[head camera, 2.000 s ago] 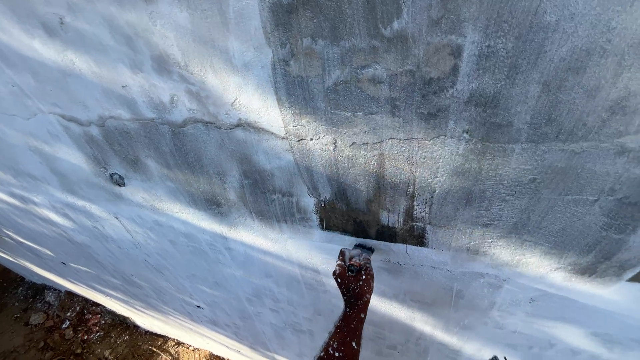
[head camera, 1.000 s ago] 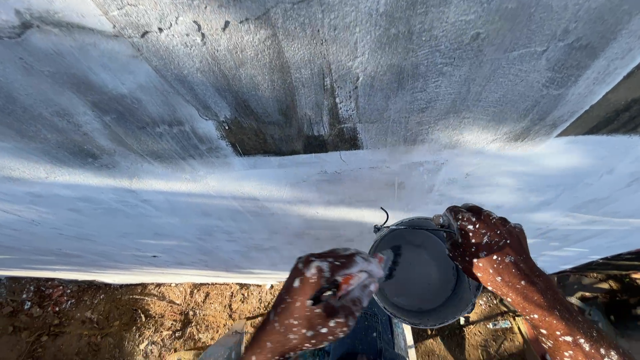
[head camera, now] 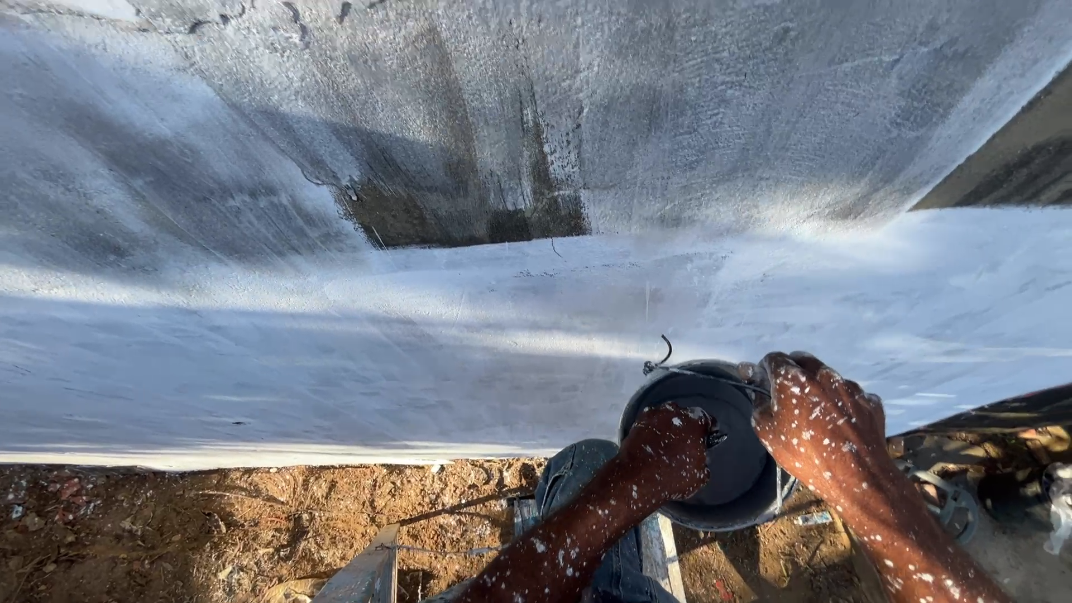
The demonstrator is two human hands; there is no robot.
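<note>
A dark bucket (head camera: 729, 502) with a wire handle holds greyish liquid paint at the lower right of centre. My right hand (head camera: 816, 414) grips its rim and wire at the right side. Inside the mouth of the bucket, my left hand (head camera: 674, 448) is closed on a brush (head camera: 716, 436), most of which the hand hides. White paint spots cover both hands and forearms. Behind the bucket rises a wall, its upper face (head camera: 670, 126) streaky grey with a dark bare patch (head camera: 394, 213), above a whiter lower band (head camera: 251, 360).
Below me are wooden bars (head camera: 662, 553), a slanted board (head camera: 364, 574) and my jeans-clad leg (head camera: 578, 473). Brown soil (head camera: 209, 528) with debris runs along the foot of the wall. A grey round object (head camera: 946, 502) lies on the ground at right.
My left hand was at the wall with the brush, then beside the bucket, and is now in the bucket's mouth. The bucket and right hand have come into view as the view moved down.
</note>
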